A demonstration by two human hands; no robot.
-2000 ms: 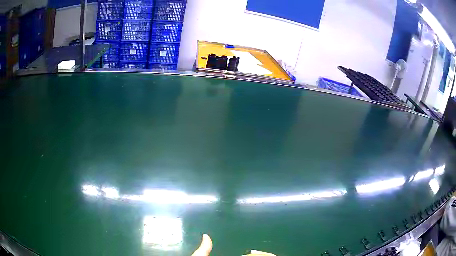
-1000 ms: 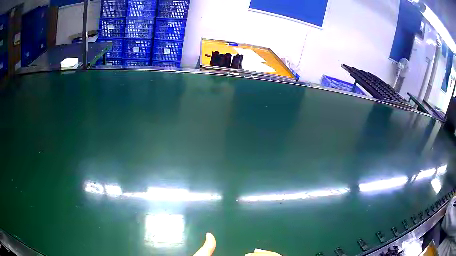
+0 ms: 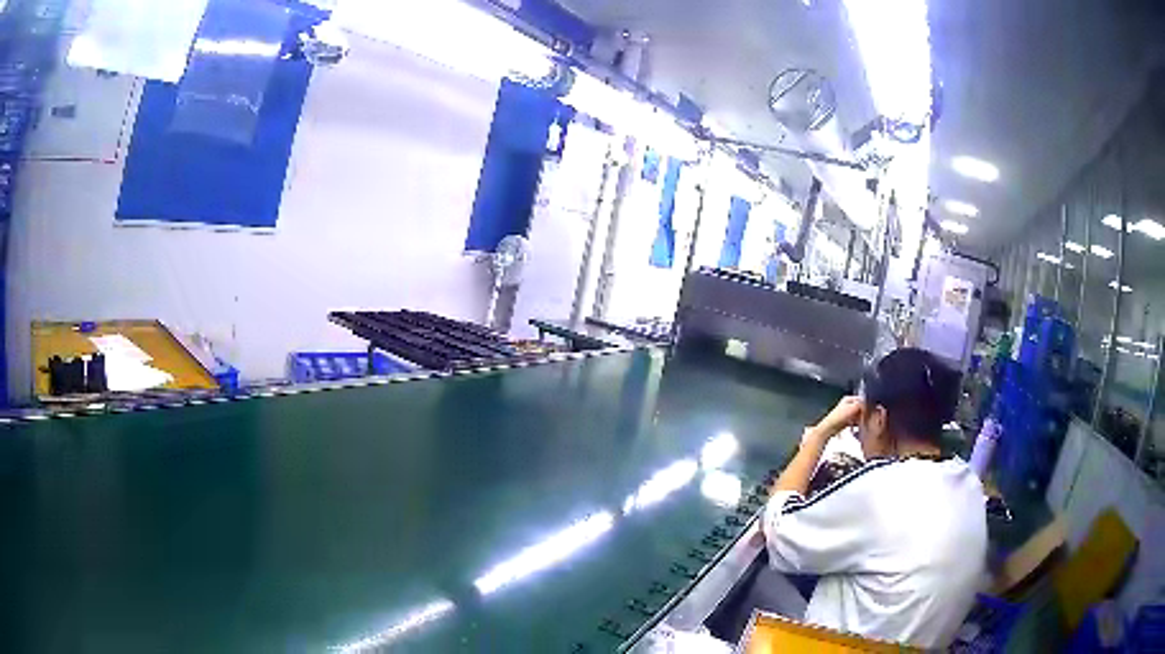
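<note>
No hand of mine is in view now. The wide green conveyor belt lies in front of me with bright light reflections on it. Small black parts stand in a spaced row along the belt's right edge. The corner of a yellow tray shows at the bottom, cut off by the frame. A white crumpled sheet or bag lies beside it on the metal ledge.
A seated person in a white shirt is at the belt's right side, one hand at the head. Across the belt are a far yellow tray with black blocks, black racks and a blue crate. Blue crates and yellow boards stand at right.
The view has swung right and up, bringing the seated person and the far end of the line into view. The fingers seen earlier at the bottom edge are out of the picture.
</note>
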